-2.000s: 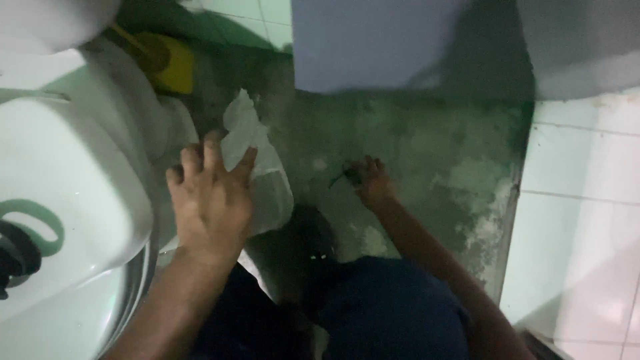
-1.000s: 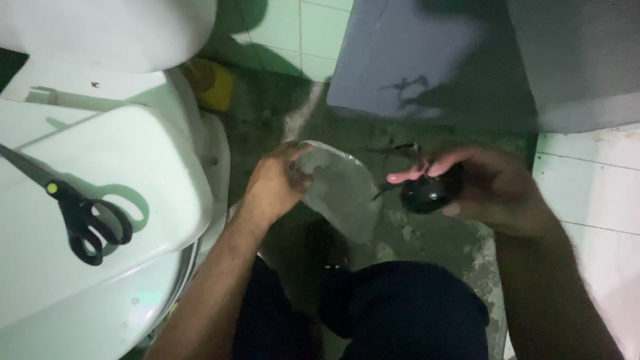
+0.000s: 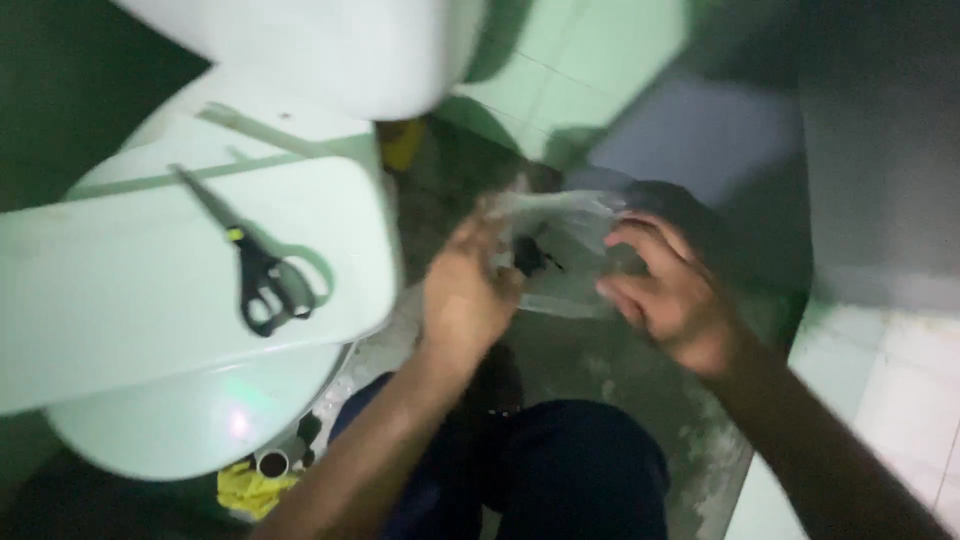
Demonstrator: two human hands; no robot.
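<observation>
A clear plastic bag [image 3: 566,289] hangs over the floor between my hands, its mouth spread. My left hand [image 3: 469,289] grips the bag's left edge. At the bag's right edge is my right hand [image 3: 667,289], fingers curled and apart; whether it touches the plastic is blurred. A small dark object [image 3: 529,255] shows in or behind the bag, close to my left fingers. Scissors with black handles [image 3: 274,289] lie on a white plastic-looking lid or board at the left, blades toward the upper left.
The white lid [image 3: 112,300] rests over a round white surface [image 3: 180,427]. A yellow cloth-like item [image 3: 251,491] and a pipe end [image 3: 272,463] are below it. A grey panel [image 3: 720,135] stands at the upper right, beside white wall tiles [image 3: 892,375].
My right hand held a round dark object a second ago; now it is at the bag's edge without it. The bag's mouth is spread wider. The view has turned.
</observation>
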